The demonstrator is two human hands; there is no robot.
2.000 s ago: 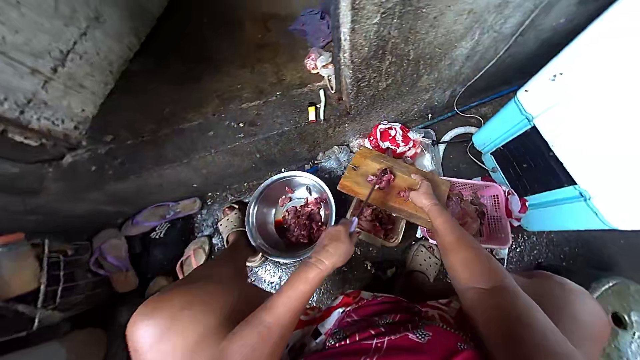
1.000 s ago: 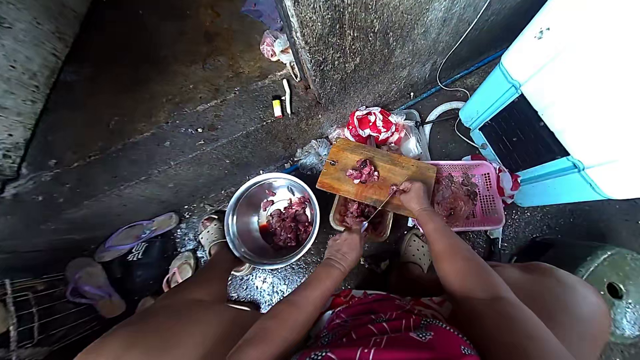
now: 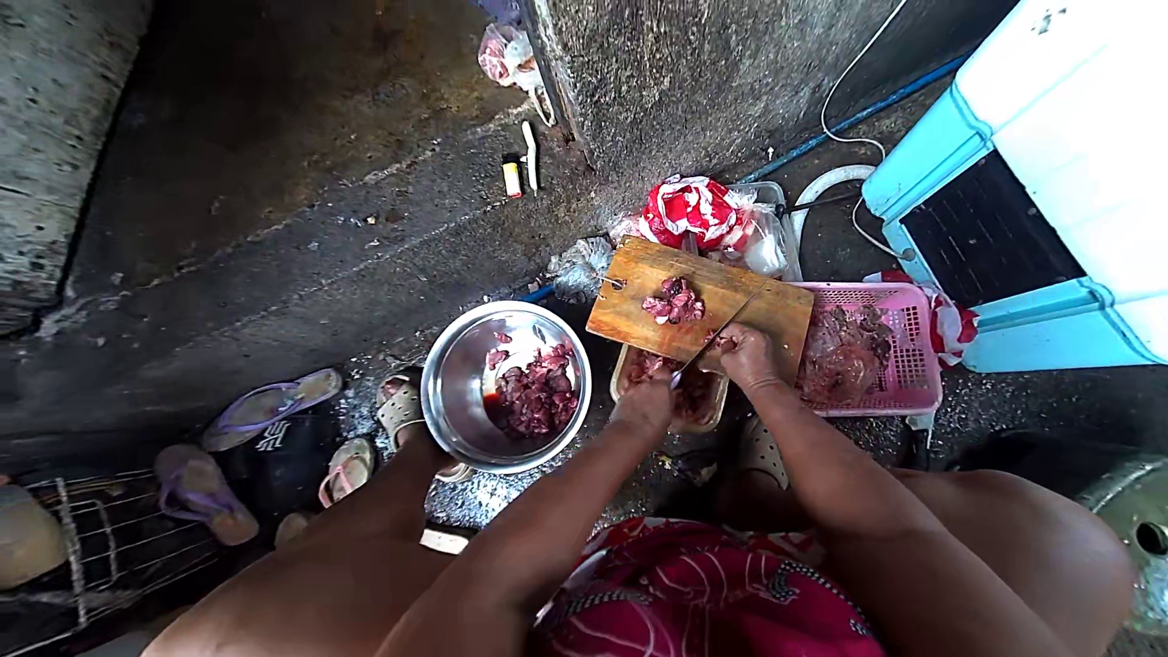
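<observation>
My left hand [image 3: 646,403] is closed around the handle of a knife [image 3: 716,339], whose blade slants up across a wooden cutting board [image 3: 630,265]. My right hand [image 3: 744,354] pinches a small piece of meat on the board's near edge, right beside the blade. A small heap of cut dark red meat [image 3: 675,301] lies on the board's left half. Beneath the board's near edge is a plastic container [image 3: 710,422] with more meat, partly hidden by the board and my left hand. To the left stands a steel bowl [image 3: 443,365] holding many meat pieces [image 3: 538,397].
A pink plastic basket [image 3: 926,392] with meat in a clear bag sits at the right, partly under the board. Behind the board are a red-and-white plastic bag [image 3: 689,210] and a clear container. A concrete wall [image 3: 675,82], a white-and-blue appliance [image 3: 967,182] and sandals [image 3: 274,406] are around.
Two seconds ago the knife was at the meat heap on the board; now its blade is beside my right hand. My right hand has moved from the board's right end to its near edge.
</observation>
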